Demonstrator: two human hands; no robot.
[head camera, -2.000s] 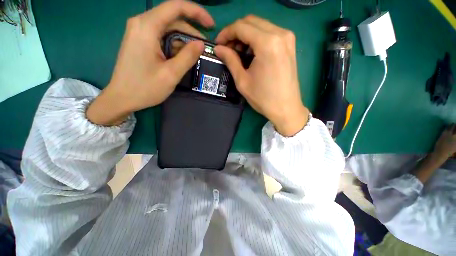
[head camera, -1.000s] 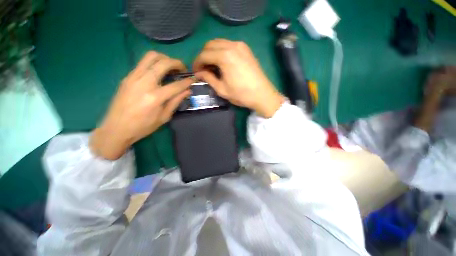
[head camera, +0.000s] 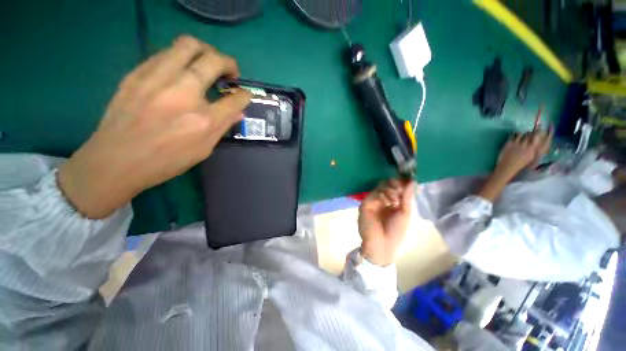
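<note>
The black housing (head camera: 252, 192) lies on the green mat, its lower end over my lap. Its far recess shows a dark inner module with a white QR label (head camera: 255, 128) and a thin green strip along the top edge. My left hand (head camera: 161, 116) grips the housing's upper left corner, fingertips at the recess; what is under them is hidden. My right hand (head camera: 386, 216) is off the housing, at the mat's near edge by the rear end of the electric screwdriver (head camera: 381, 110). Its fingers are curled and blurred, and I cannot tell whether they touch the driver.
Two round dark trays (head camera: 223, 5) are cut off by the top edge. A white power adapter (head camera: 410, 51) with a cable lies right of the driver. Small black parts (head camera: 492, 89) lie farther right. A neighbouring person's hand (head camera: 519, 152) is at the right.
My right hand has left the recess and moved right and down to the driver's rear end. My left hand stays at the upper left corner. The view has shifted to the right.
</note>
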